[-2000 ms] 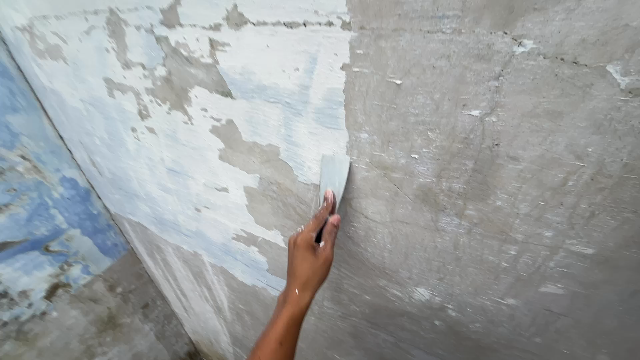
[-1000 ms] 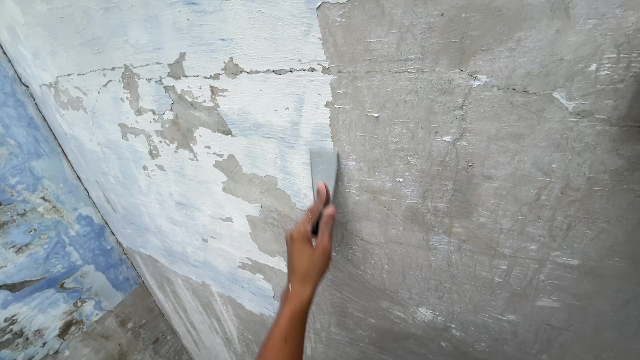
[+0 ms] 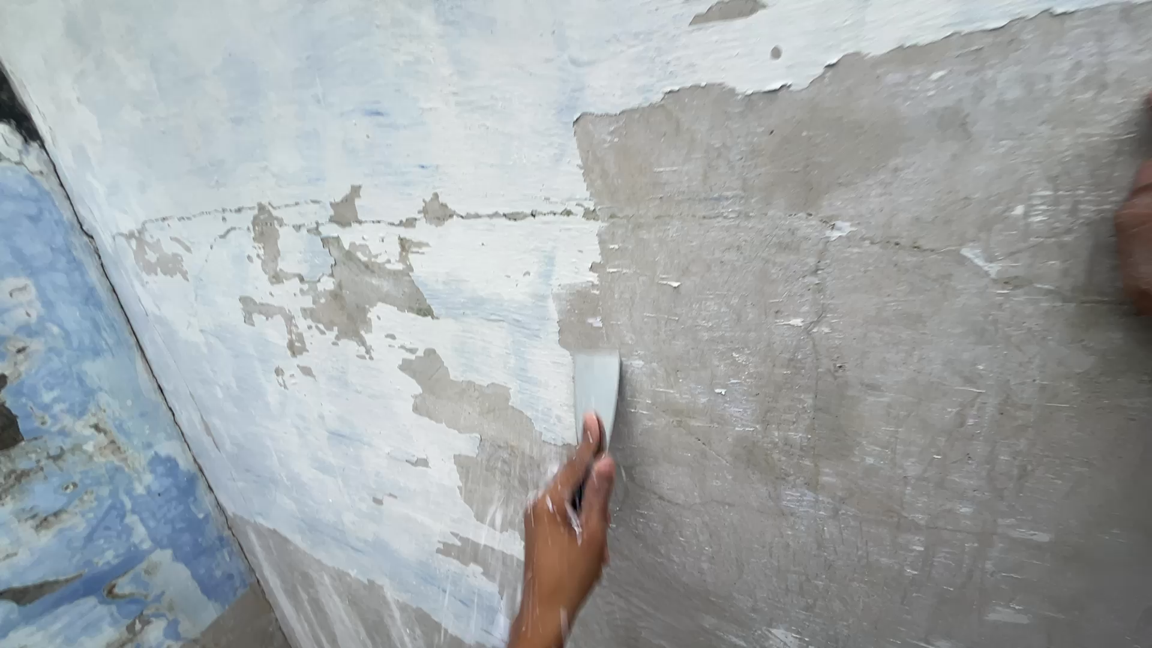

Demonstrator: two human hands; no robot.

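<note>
My left hand grips a putty knife with a broad metal blade, one finger laid along it. The blade points up and lies against the wall at the ragged edge between white-blue paint and bare grey plaster. A small bare patch shows just above the blade. Blurred white flakes streak past my hand and wrist. At the right edge, part of my right hand is visible by the plaster, blurred and mostly cut off; its fingers cannot be made out.
A thin crack runs across the painted wall into the plaster. On the left, a dark corner line meets another wall with patchy blue paint. Chipped paint surrounds several bare spots.
The bare patch above the blade was painted a second ago. The view takes in more of the upper wall, and my right hand has come into sight at the right edge. Flakes now streak past my left hand.
</note>
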